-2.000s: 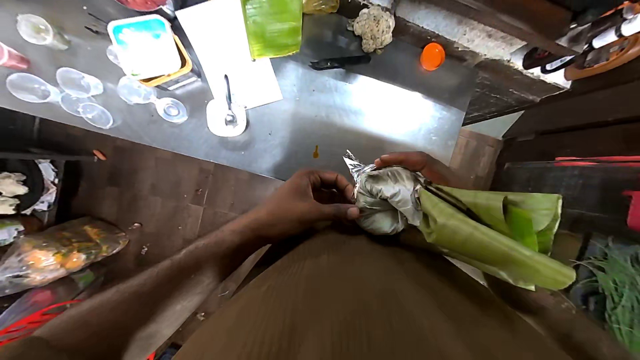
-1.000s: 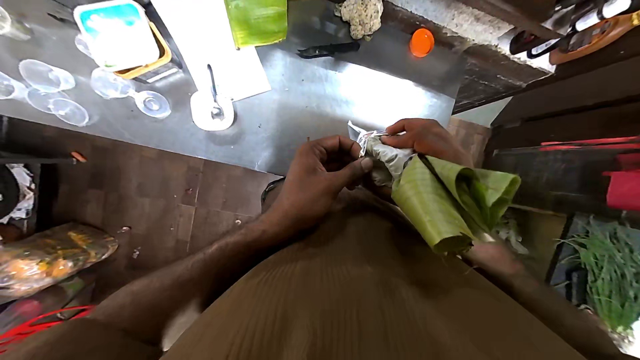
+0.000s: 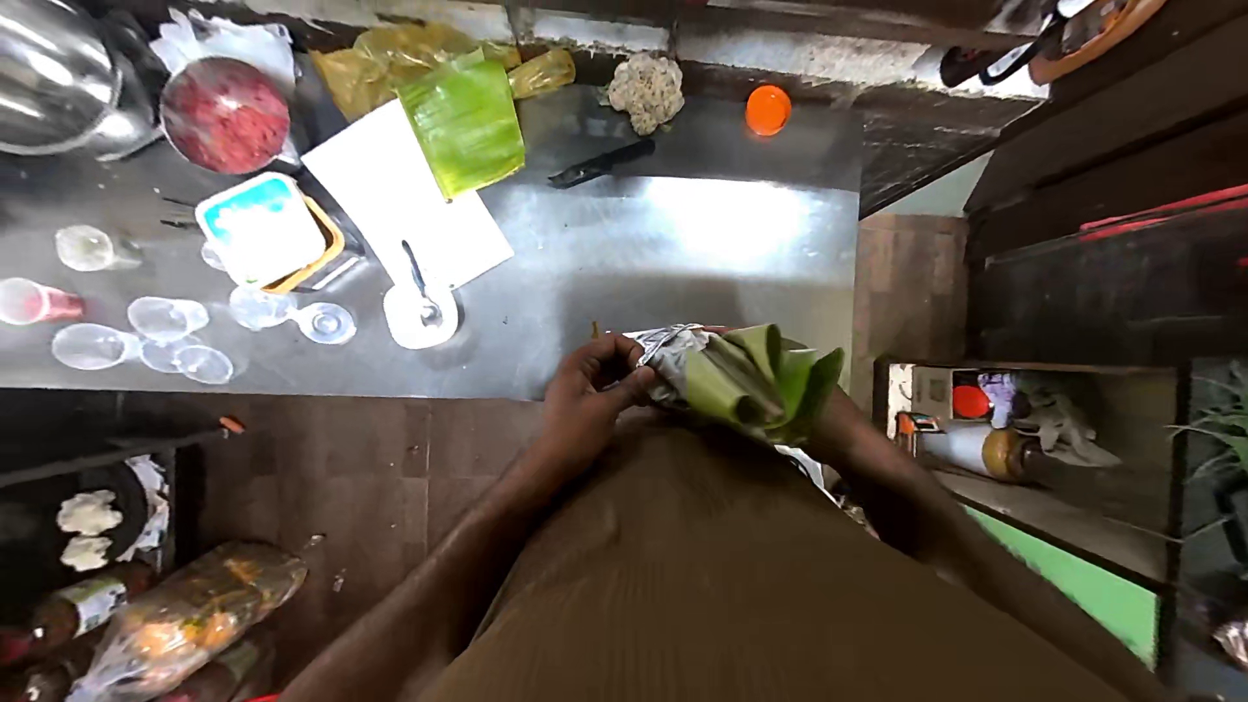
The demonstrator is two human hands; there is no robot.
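Observation:
Close to my body, at the near edge of the steel counter, I hold a bundle of aluminium foil (image 3: 668,353) with folded green leaf, apparently banana leaf (image 3: 746,385), opening out at its right side. My left hand (image 3: 597,390) pinches the foil's left end between thumb and fingers. My right hand is mostly hidden behind the bundle; its forearm (image 3: 877,453) comes in from the right, and the hand appears to support the leaf side. A flat piece of green leaf (image 3: 466,127) lies on a white board or sheet (image 3: 375,161) further back on the counter.
On the steel counter (image 3: 624,234) are a black-handled knife (image 3: 602,163), an orange lid (image 3: 768,110), a lumpy pale mass (image 3: 645,93), a white dish with a spoon (image 3: 421,314), several clear plastic cups (image 3: 168,318), a tub (image 3: 261,229) and a bowl of red food (image 3: 225,115). An open drawer (image 3: 1033,487) is at right.
The leaf end of the bundle has turned toward me and now looks more bunched. My left hand stays pinched on the foil. My right hand has become mostly hidden. The view has shifted.

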